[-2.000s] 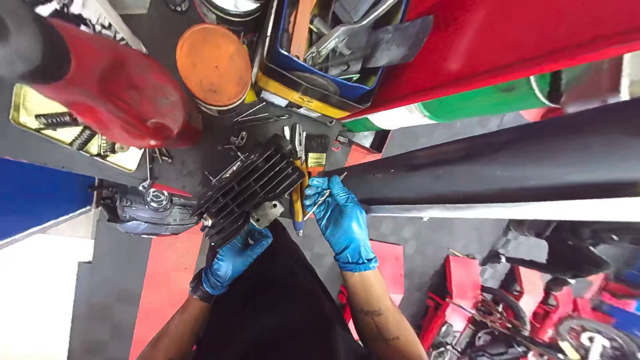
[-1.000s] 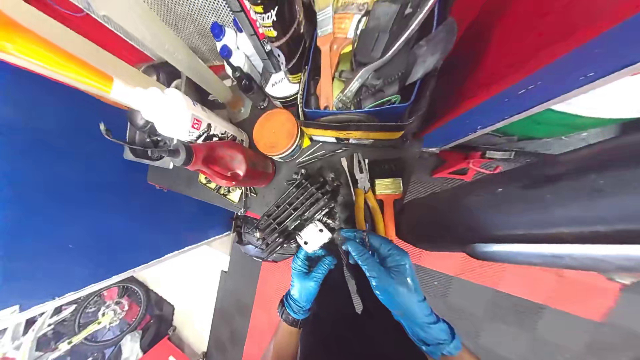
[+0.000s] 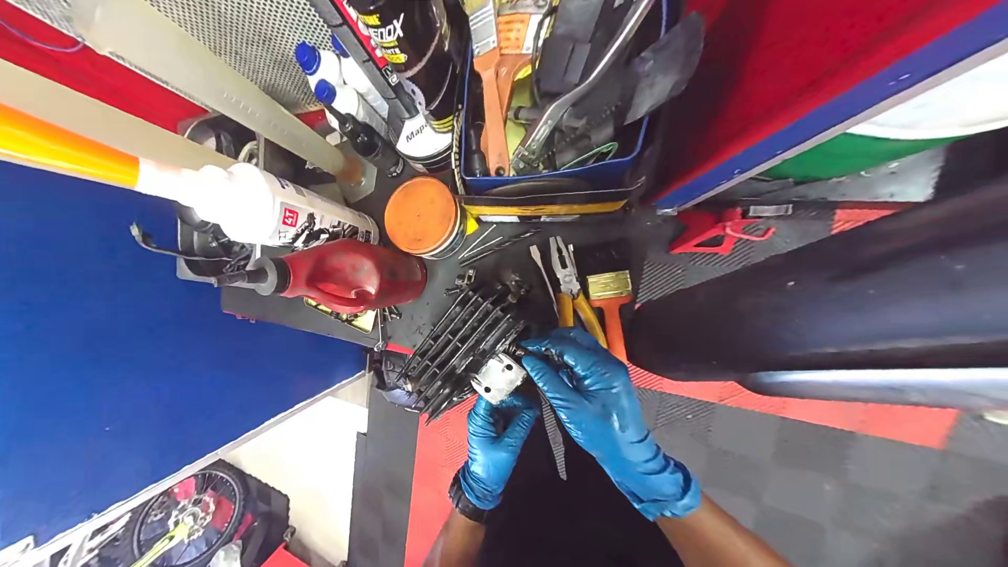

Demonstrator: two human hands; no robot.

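Note:
A black finned metal engine part, with a bare metal plate at its near end, lies at the bench's near edge. My left hand, in a blue glove, grips the part below the plate. The fingertips of my right hand, also gloved, are at the part's right side beside the plate; whether they pinch something small is hidden. From under that hand a dark strip hangs down. Just beyond my right hand lie yellow-handled pliers, a screwdriver and a paintbrush.
An orange-lidded can, a red plastic bottle and a white bottle stand beyond the part. A blue bin of brushes and tools is at the back. A red metal panel rises at the right, a blue one at the left.
The view has turned strongly since the oldest frame. My right hand held a thin rod away from the part then; now its fingers are at the part. The dark strip has come into view.

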